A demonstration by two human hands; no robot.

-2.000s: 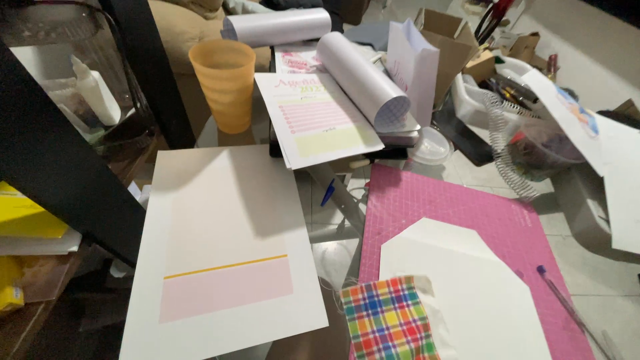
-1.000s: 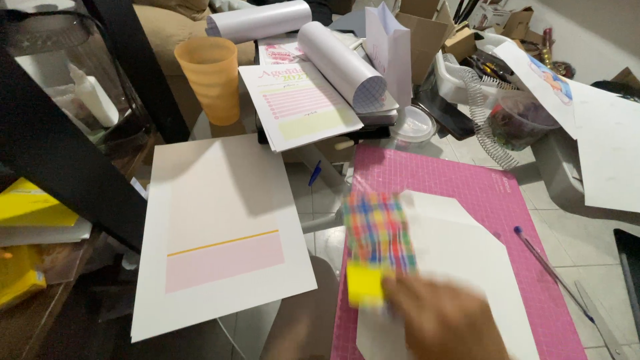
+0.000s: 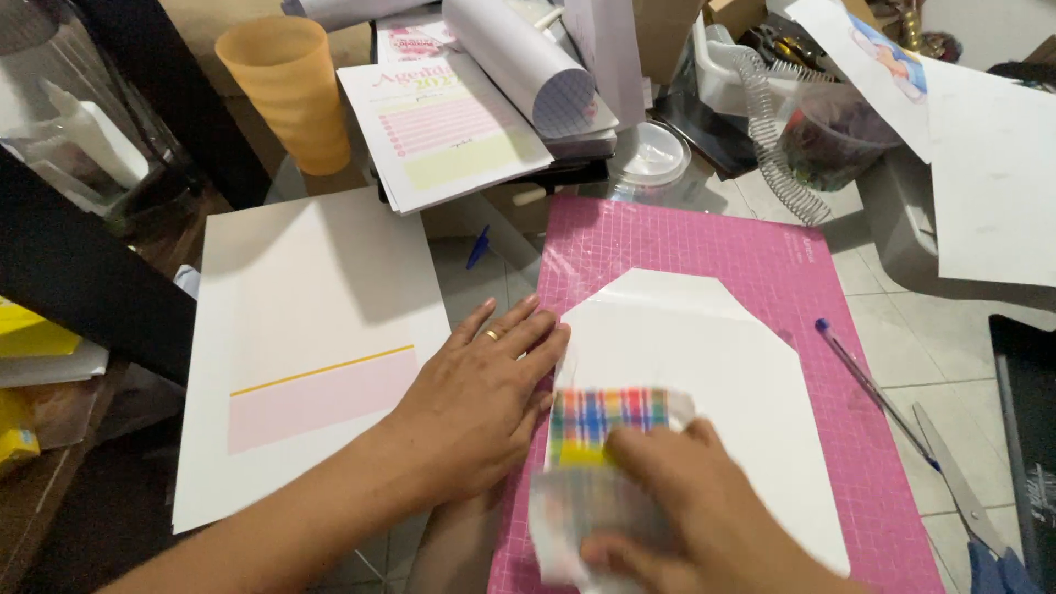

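My left hand (image 3: pixel 491 384), with a ring on one finger, rests flat at the left edge of a white sheet with cut corners (image 3: pixel 701 346). That sheet lies on a pink gridded cutting mat (image 3: pixel 685 231). A plaid cloth (image 3: pixel 610 412) is in my right hand (image 3: pixel 685 495), together with something yellow (image 3: pixel 582 453); both are partly blurred and covered by the fingers. The cloth is over the lower left part of the sheet. To the left lies a larger white sheet printed with a pink band (image 3: pixel 330 404) and a yellow line.
An orange plastic cup (image 3: pixel 289 91) stands at the upper left beside printed pages (image 3: pixel 454 124) and a rolled sheet (image 3: pixel 520 66). A ballpoint pen (image 3: pixel 874 388) and scissors (image 3: pixel 961 495) lie at right. A wire spiral (image 3: pixel 767 140) hangs near a grey tray (image 3: pixel 895 214).
My left hand has come into view onto the sheet's left edge. The plaid cloth lay without a hand on it two seconds ago; my right hand then took hold and moved it lower over the sheet.
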